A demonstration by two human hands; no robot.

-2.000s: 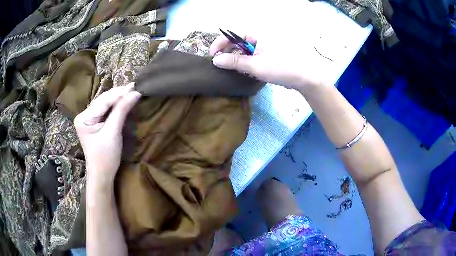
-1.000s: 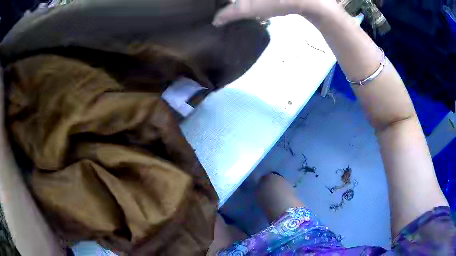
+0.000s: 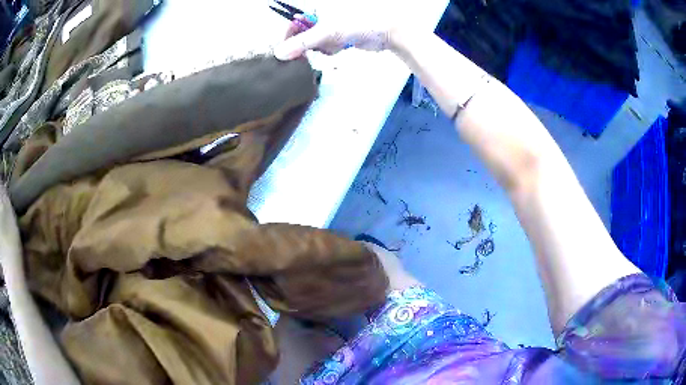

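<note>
A jacket (image 3: 150, 218) lies inside out over the table and lap, showing shiny golden-brown lining. Its dark grey-brown facing (image 3: 173, 113) is stretched in a long band from left to upper centre. My right hand (image 3: 312, 41) pinches the band's right end between thumb and finger and holds dark-bladed thread snips (image 3: 289, 11) in the palm. My left hand is mostly cut off by the left edge beside the band's left end; its grip is hidden. The left forearm (image 3: 34, 323) shows. A small pale patch shows through a gap under the band.
The white table (image 3: 331, 158) slants across the middle. Paisley garments (image 3: 98, 98) are heaped at upper left, one with a white label (image 3: 77, 22). Thread clumps (image 3: 475, 218) lie on the pale blue floor. Blue bundles (image 3: 639, 195) and dark cloth stand at right.
The view has shifted. The facing has gone from a short held piece to a long stretched band. My left hand has moved to the left edge; a lining-covered part now lies across the lap.
</note>
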